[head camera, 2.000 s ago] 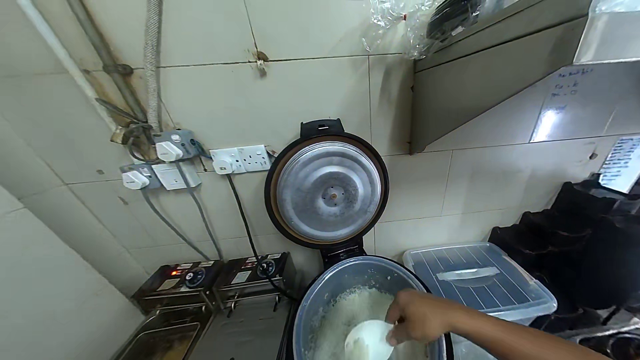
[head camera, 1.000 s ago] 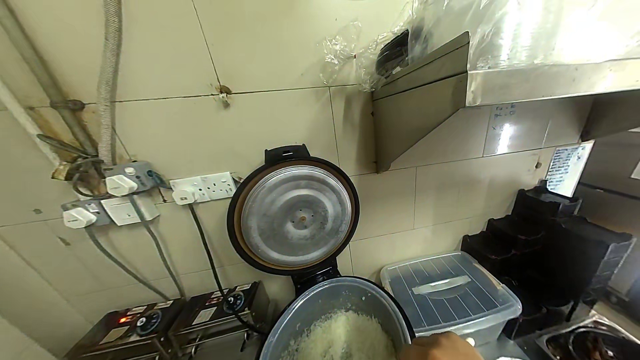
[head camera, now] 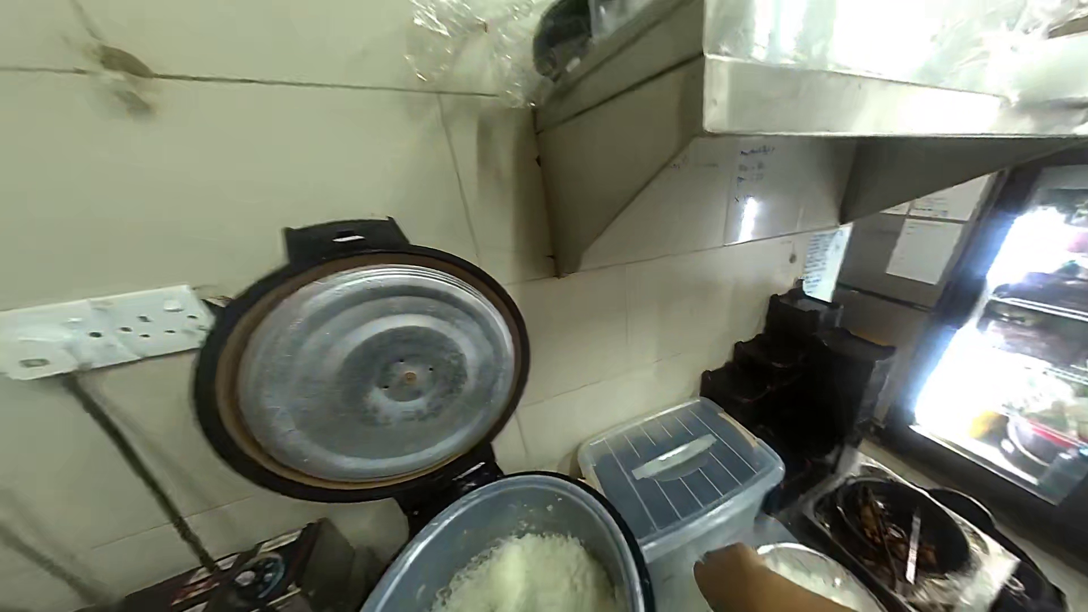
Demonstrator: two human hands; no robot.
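Observation:
My right hand (head camera: 752,582) is at the bottom edge, right of the open rice cooker (head camera: 636,552). It overlaps a round white bowl (head camera: 820,571) with whitish contents; whether the fingers grip it is hidden. A mound of white cooked rice (head camera: 531,578) lies in the cooker's pot, with grains on the inner wall. The cooker's round metal-lined lid (head camera: 378,374) stands raised against the wall. My left hand is out of view.
A lidded clear plastic box (head camera: 680,476) stands right of the cooker. Beyond are a black stepped rack (head camera: 790,365), a dark pan of food (head camera: 901,531) and a lit glass-front fridge (head camera: 1003,365). A metal hood (head camera: 629,144) juts out above; wall sockets (head camera: 144,327) are at left.
My right hand was in the pot with a white bowl; it has moved out to the right, beside the cooker. The view has swung right.

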